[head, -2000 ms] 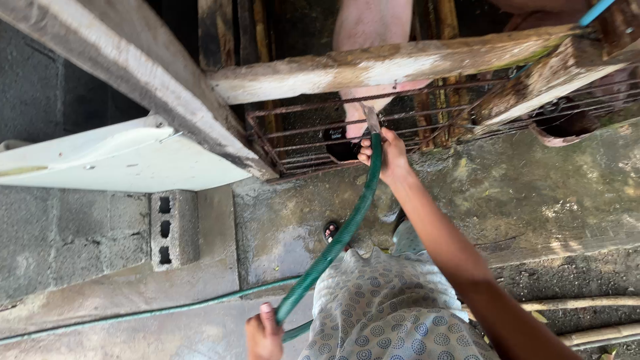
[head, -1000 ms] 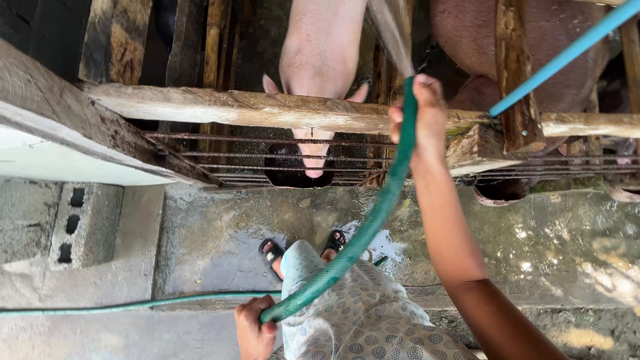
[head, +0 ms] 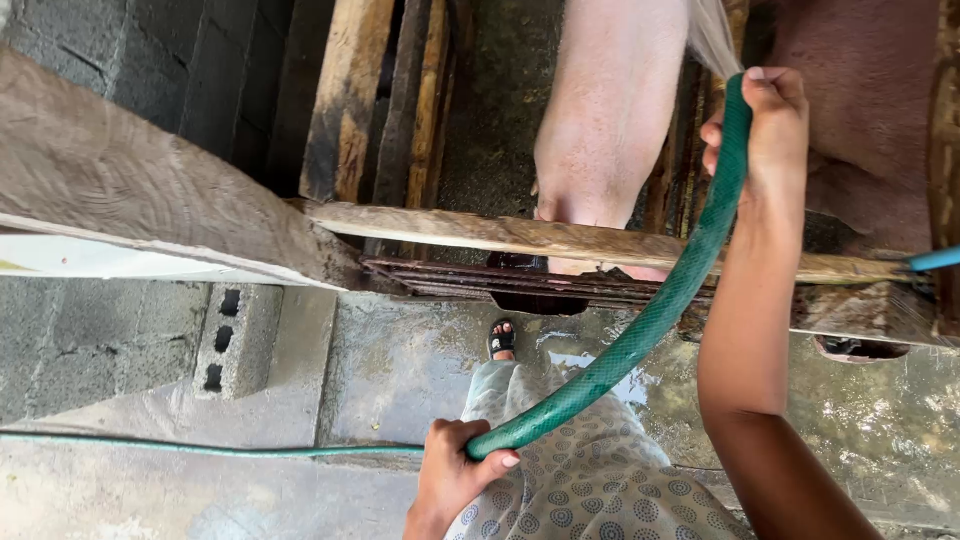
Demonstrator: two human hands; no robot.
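A green braided garden hose [head: 637, 349] curves between my two hands. My right hand [head: 772, 124] grips it near its outlet, above the top rail of a wooden pen. Water [head: 712, 37] sprays from that end into the pen. Lower down, my left hand [head: 461, 465] is closed around the hose in front of my patterned garment. A pale pink pig [head: 611, 112] stands behind the wooden rail [head: 487, 232], its head low by the metal bars and partly hidden. A larger, darker pig [head: 859, 112] is in the stall at the right, beyond my right hand.
A hollow concrete block [head: 238, 341] stands on the floor at the left, near a thick wooden beam [head: 150, 172]. The thin run of hose [head: 225, 448] crosses the floor. A blue pipe [head: 934, 259] meets the rail at right. The concrete floor [head: 397, 360] is wet.
My right hand has moved up from the bars to above the top rail, with the hose end in it. The spray now goes further into the pen. The view has shifted closer to the pen.
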